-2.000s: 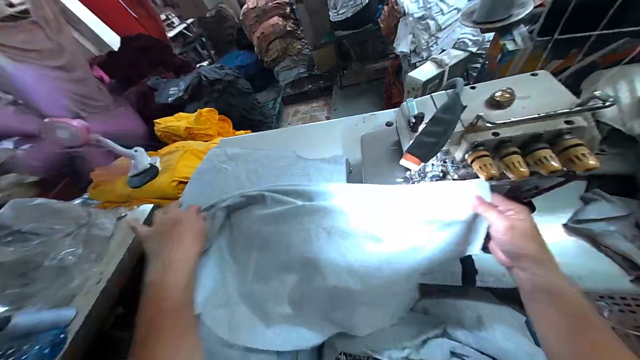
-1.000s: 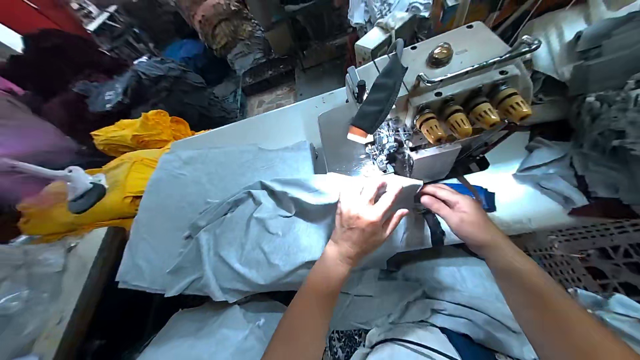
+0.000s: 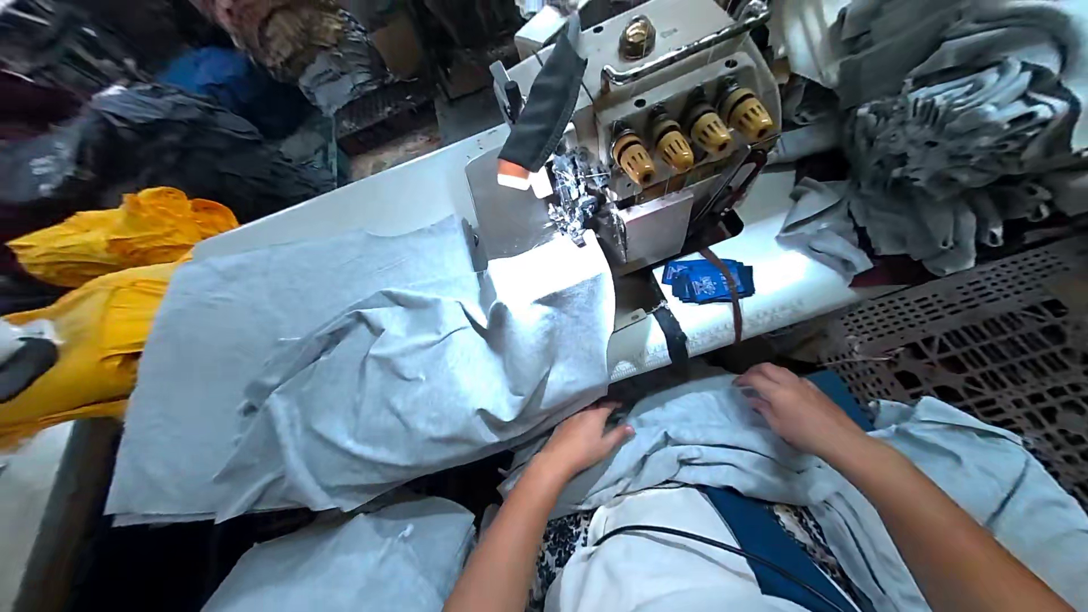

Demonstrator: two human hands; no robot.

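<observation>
A light grey fabric piece lies crumpled across the sewing table, its lit corner at the needle area of an overlock sewing machine. Below the table's front edge, my left hand rests by more grey fabric on the lap, near the hanging edge of the upper piece. My right hand touches the lap fabric at its right part, fingers bent; whether it grips the cloth is unclear. Under the crumpled piece lies a flat stack of grey fabric. Dark blue labels sit right of the needle area.
Yellow fabric is heaped at the left. Folded grey pieces are piled at the right, above a perforated plastic crate. Yellow tension dials line the machine front. Dark and blue cloth heaps lie behind the table.
Both hands have left the fabric beside the needle area and moved down to the cloth on the lap. The grey piece, stretched between both hands earlier, now lies on the table.
</observation>
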